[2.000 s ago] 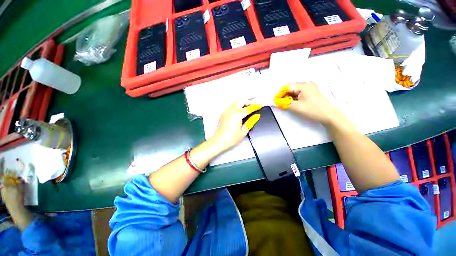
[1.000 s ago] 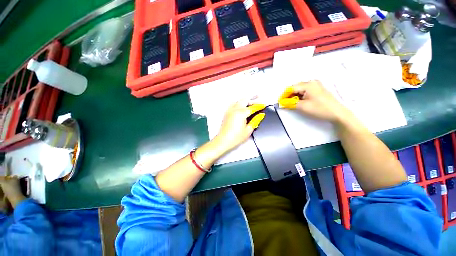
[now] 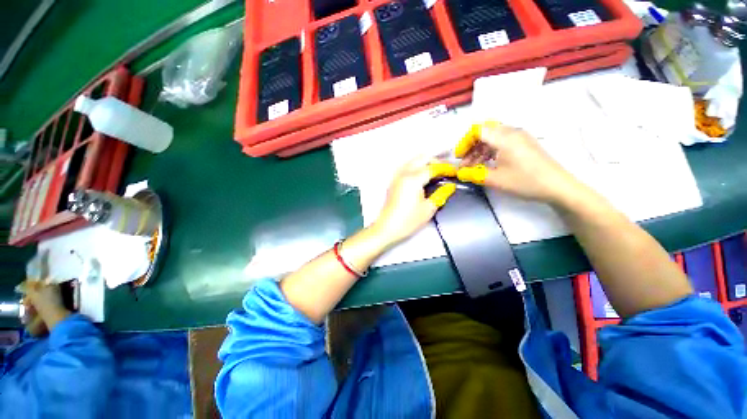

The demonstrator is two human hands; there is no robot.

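A dark flat phone (image 3: 477, 241) lies over the white sheets, its near end, with a small white label, reaching past the bench edge. My left hand (image 3: 408, 200), with yellow finger cots, grips the phone's far left corner between thumb and finger. My right hand (image 3: 512, 164), also with yellow finger cots, is at the phone's far end, one cotted fingertip touching the top edge and another finger raised. Whether it pinches something thin is too small to tell.
Stacked red trays (image 3: 368, 102) of phones stand behind the white sheets (image 3: 606, 164). A squeeze bottle (image 3: 124, 123), a clear bag (image 3: 199, 65) and a dish (image 3: 158, 245) are at left. A metal-topped bottle (image 3: 680, 57) and orange finger cots (image 3: 709, 119) are at right. Another person's hand (image 3: 43, 303) shows far left.
The view has shifted, so the scene sits further right. My right hand has come against the phone's far end, close to my left fingertips, with one finger now raised.
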